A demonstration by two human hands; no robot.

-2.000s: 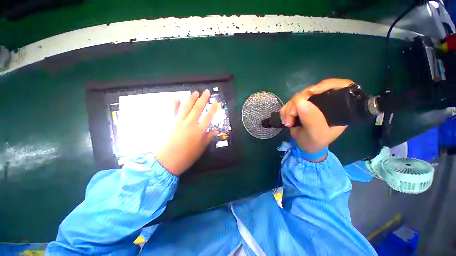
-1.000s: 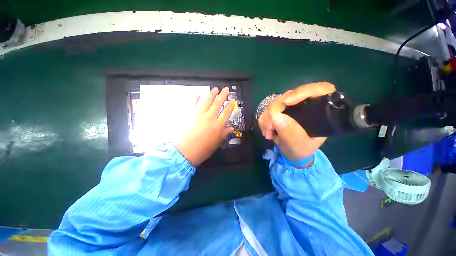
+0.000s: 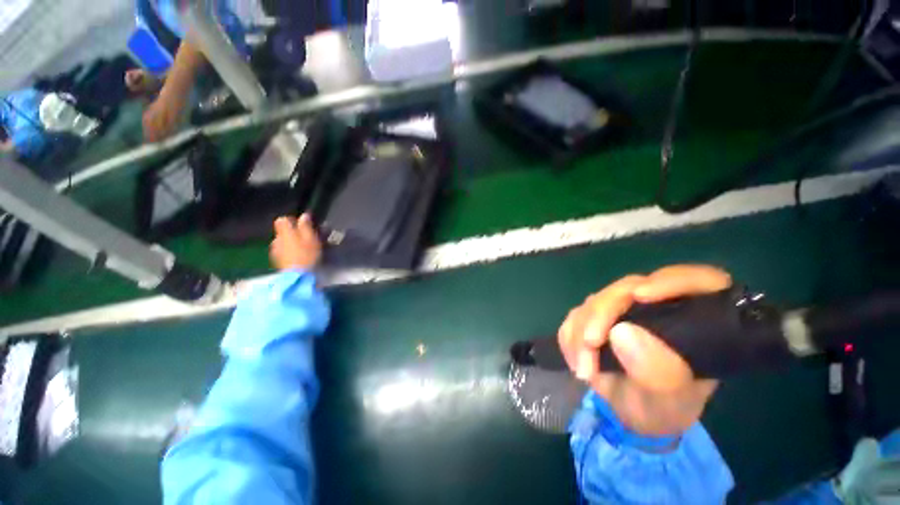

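My right hand (image 3: 646, 345) is closed around the thick black electric screwdriver (image 3: 691, 333), held level with its tip pointing left. The tip is over the upper edge of the round speckled screw plate (image 3: 543, 395), partly hidden by the hand and sleeve. My left hand (image 3: 296, 244) is stretched forward to the rail, its fingers curled at the near left corner of a black work tray (image 3: 429, 212). This tray holds a dark tablet unit (image 3: 370, 202), and its near edge overlaps the white rail. The left fingertips are blurred.
More trays with units lie on the green conveyor (image 3: 484, 212) beyond the chipped rail (image 3: 562, 229). A grey metal arm (image 3: 89, 227) crosses at left. Another person's arm (image 3: 178, 94) is across the line. A striped dark-and-white item (image 3: 39, 395) lies at the bench's left. A cable hangs at right.
The view has swung up towards the conveyor. My left hand has left the bright unit on the bench and reached to the rail. That tray is gone from the bench front. The right hand still holds the screwdriver.
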